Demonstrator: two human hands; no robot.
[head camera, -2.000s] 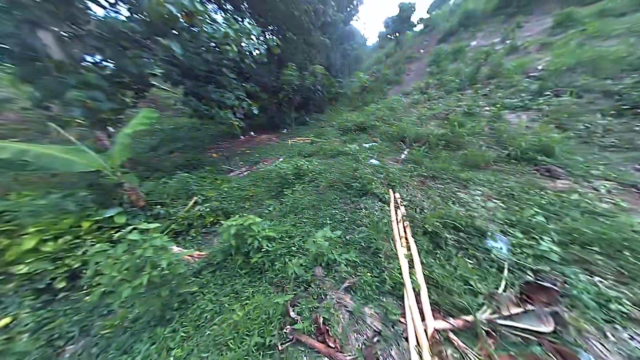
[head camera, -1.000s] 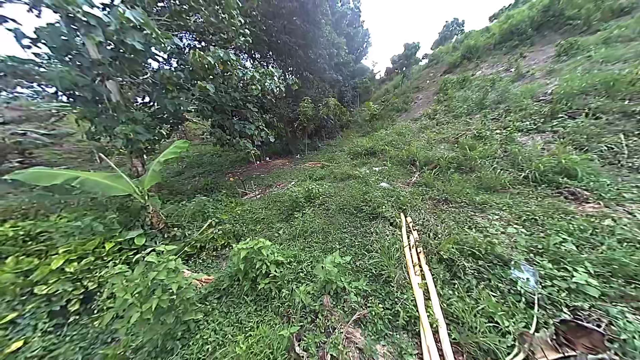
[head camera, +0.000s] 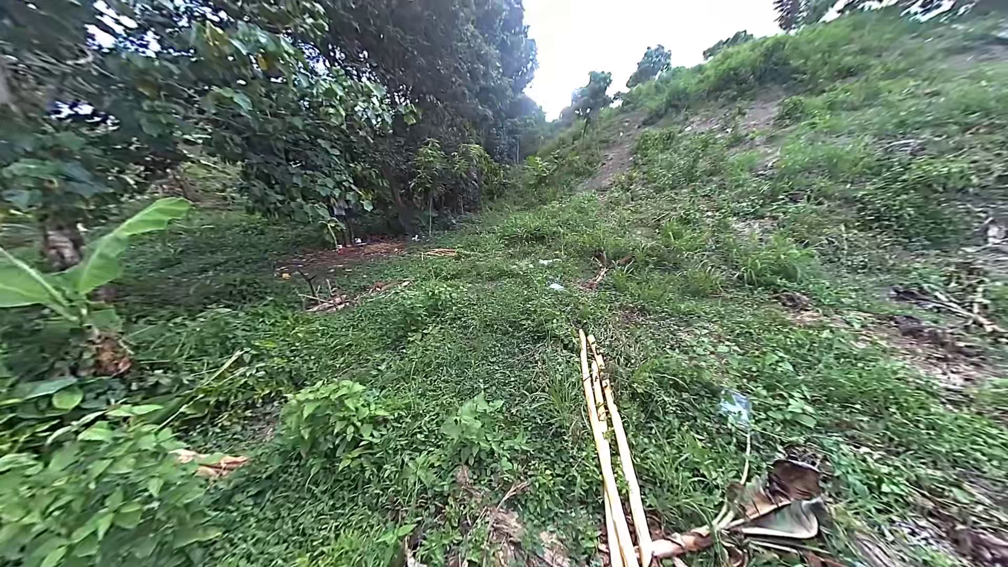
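Note:
Neither my left hand nor my right hand shows in the head view. A few long, pale yellow poles (head camera: 602, 449), maybe bamboo or stripped stems, run side by side from the bottom edge up toward the middle of the view. Their far ends lie close together over low green weeds. Whether a hand holds their near ends cannot be seen, as those ends pass below the frame.
A dried, curled banana leaf (head camera: 787, 504) lies right of the poles, with a bluish plastic scrap (head camera: 736, 408) beyond it. A young banana plant (head camera: 94, 268) stands at the left, leafy trees (head camera: 315, 118) behind. A grassy slope (head camera: 827, 157) rises on the right.

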